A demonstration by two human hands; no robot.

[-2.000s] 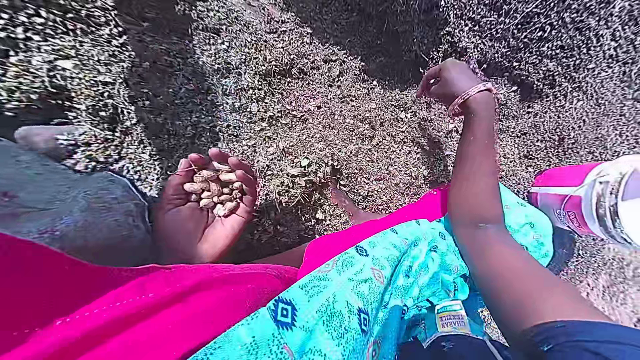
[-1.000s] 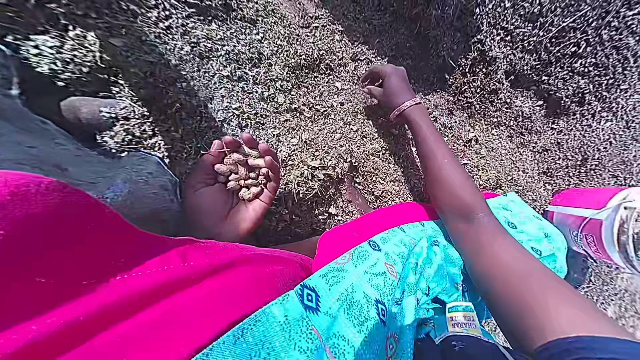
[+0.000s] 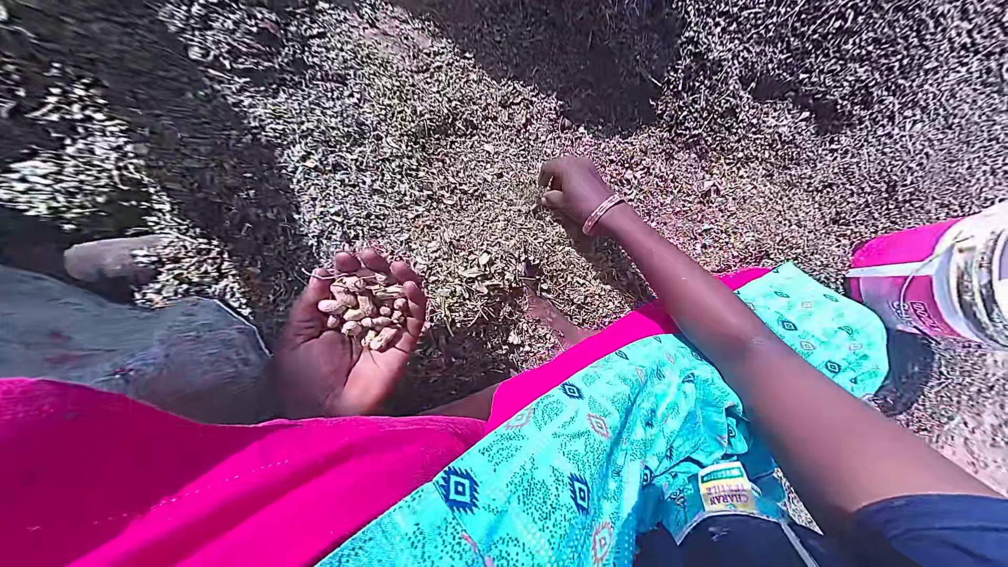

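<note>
Cupped palm up, my left hand (image 3: 346, 354) holds a small heap of unshelled peanuts (image 3: 366, 311), with thin stems among them. My right hand (image 3: 576, 190), a bangle (image 3: 605, 214) on its wrist, is over the ground litter, fingers curled inward; whether anything is between the fingertips cannot be seen. Dry leaf and stem litter (image 3: 472, 197) covers the ground around both hands. Bright pink cloth (image 3: 276, 480) and turquoise patterned cloth (image 3: 583, 449) lie across my lap.
A pink and white plastic bucket (image 3: 906, 276) is at the right edge, beside the turquoise cloth. A bare foot (image 3: 551, 315) shows between my hands. At left are a grey stone-like object (image 3: 110, 258) and a large grey surface (image 3: 118, 346). A printed label (image 3: 726, 487) is on cloth near the bottom.
My right hand has moved from the upper right toward the litter nearer my left hand. My left hand keeps holding the peanuts. The view has shifted somewhat.
</note>
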